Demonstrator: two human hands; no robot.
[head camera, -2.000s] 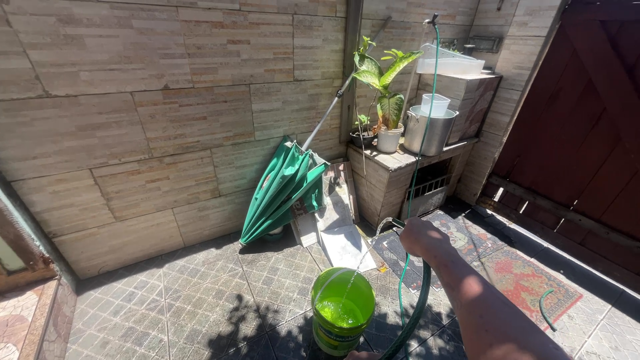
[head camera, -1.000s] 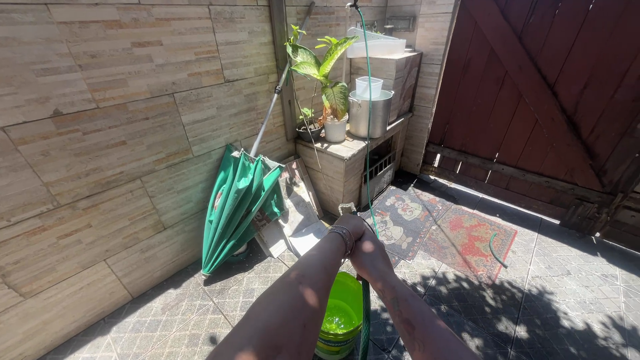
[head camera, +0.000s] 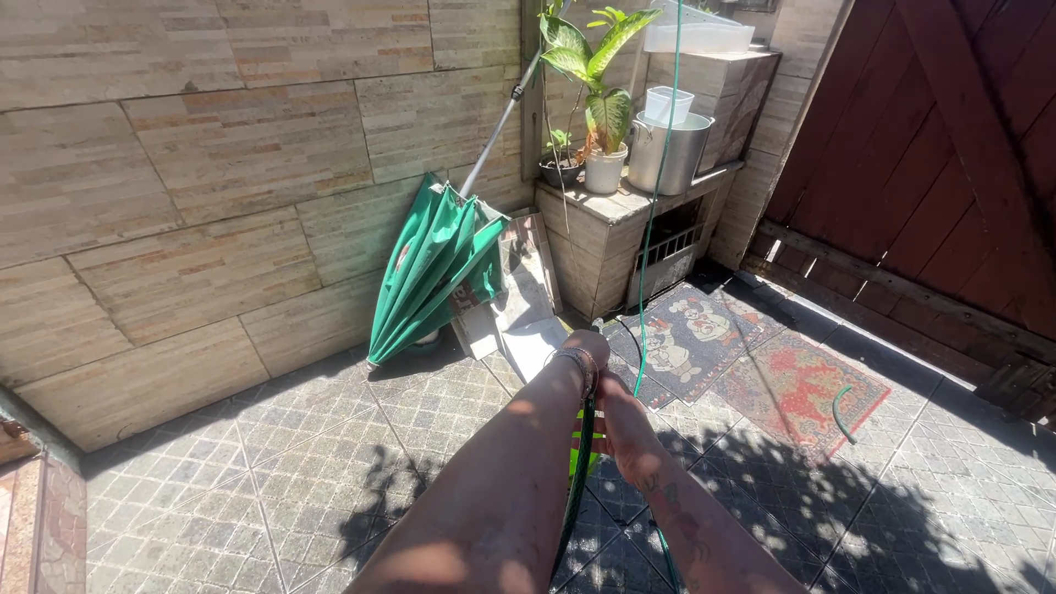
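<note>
My left hand (head camera: 587, 348), with a bracelet at its wrist, is closed around the front end of a dark green garden hose (head camera: 580, 470); a small nozzle tip (head camera: 598, 325) shows beyond it. Just below and to the right is my right hand (head camera: 620, 425), its fingers apart beside the hose and holding nothing that I can see. The hose passes between my forearms toward the bottom edge. Behind my fingers and the hose, a bright green bucket (head camera: 596, 458) is mostly hidden. No water stream can be made out.
A folded green parasol (head camera: 437, 272) leans on the tiled wall. Potted plants and a metal pot (head camera: 672, 153) stand on a tiled ledge (head camera: 610, 206). Two mats (head camera: 685, 338) lie before the wooden gate (head camera: 924, 165). A thin green hose (head camera: 652, 223) hangs down, and a short hose piece (head camera: 841, 417) lies right.
My right hand held the hose end alone at first; then both hands came together there. Now my left hand has it and my right hand has moved lower, with its fingers apart.
</note>
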